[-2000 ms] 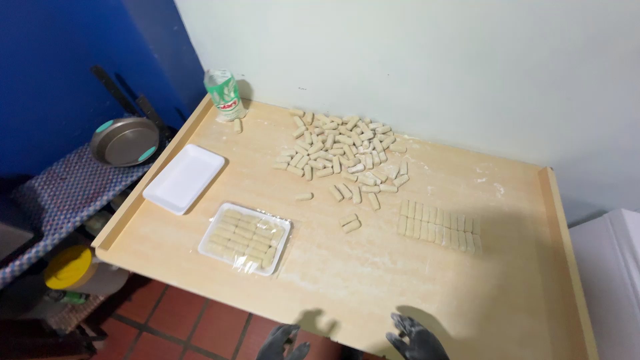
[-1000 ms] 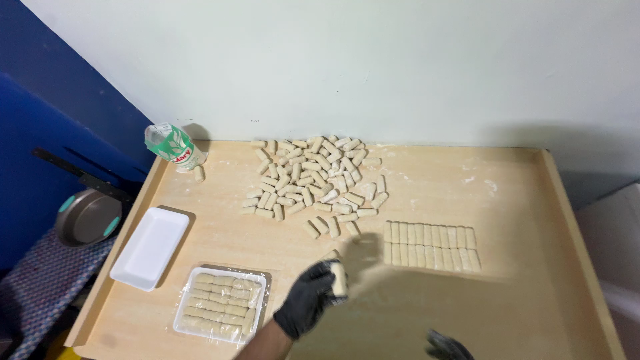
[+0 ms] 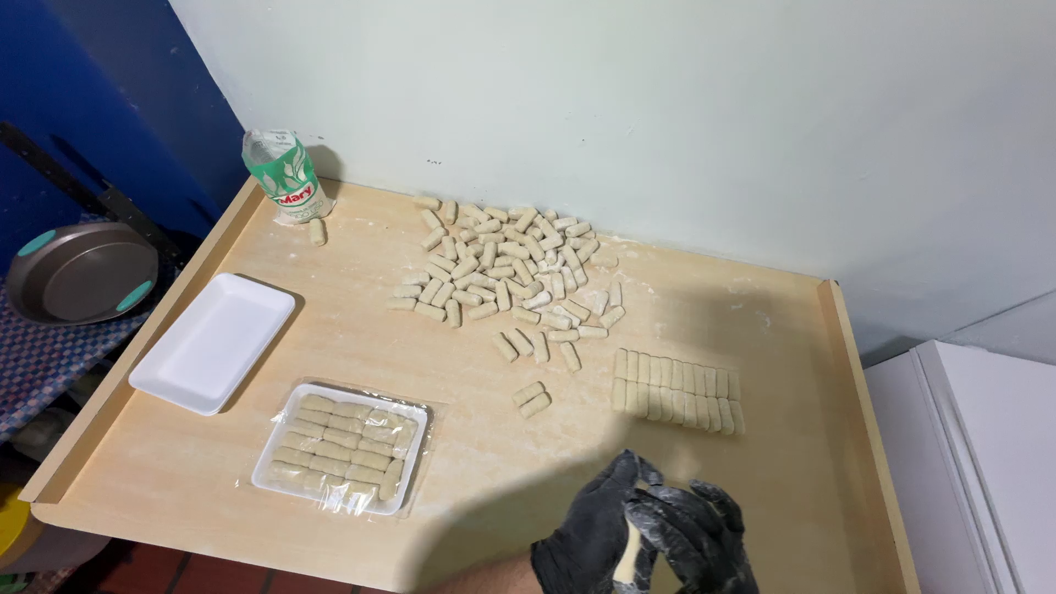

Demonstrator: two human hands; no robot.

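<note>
My left hand (image 3: 590,524) and my right hand (image 3: 689,528), both in black floury gloves, meet near the table's front edge around a pale dough piece (image 3: 629,557) that shows between them. Two dough pieces (image 3: 532,399) lie side by side up and left of the hands. Beyond them a loose heap of dough sticks (image 3: 511,256) spreads toward the wall. Two tight rows of dough sticks (image 3: 676,389) lie to the right. At the left, a white foam tray (image 3: 257,474) of dough sticks is wrapped in clear film.
An unfilled white foam tray (image 3: 213,342) lies at the table's left. A flour bag (image 3: 289,177) stands in the back left corner, one dough stick (image 3: 318,232) beside it. Raised wooden rims (image 3: 874,429) edge the sides. A round metal pan (image 3: 82,272) is outside the left rim.
My left hand, over the table with a dough piece a second ago, is now together with my right hand near the front edge. The view has shifted.
</note>
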